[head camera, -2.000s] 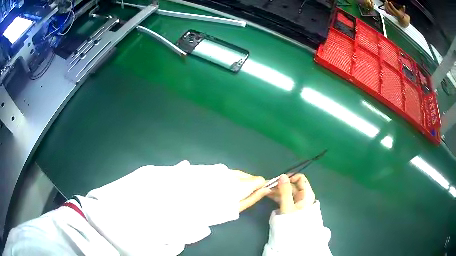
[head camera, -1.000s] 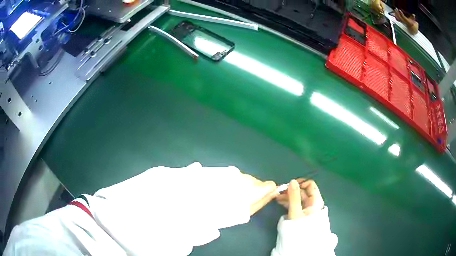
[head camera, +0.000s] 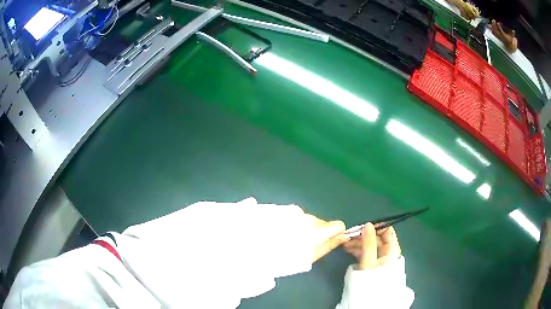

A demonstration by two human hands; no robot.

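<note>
My right hand grips slim black tweezers at the lower centre. Their black end points up and right; their pale end lies at my left fingertips. My left hand is just left of it, fingers pinched together at that pale end. Whether it grips the tweezers or a tiny part is hidden. Both hands are above the green belt. A thin black phone middle frame lies on the belt at the upper left, partly behind the pale guide rails.
Pale guide rails and a silver machine fixture with a bright screen are at the upper left. A red tray and black trays are beyond the belt. Another person's hand is at the top right. A blurred tan shape is at the right edge.
The phone frame has moved left, further behind the guide rails. The tweezers' black end is sharper now and points more to the right. The tan shape has appeared. The view has shifted slightly.
</note>
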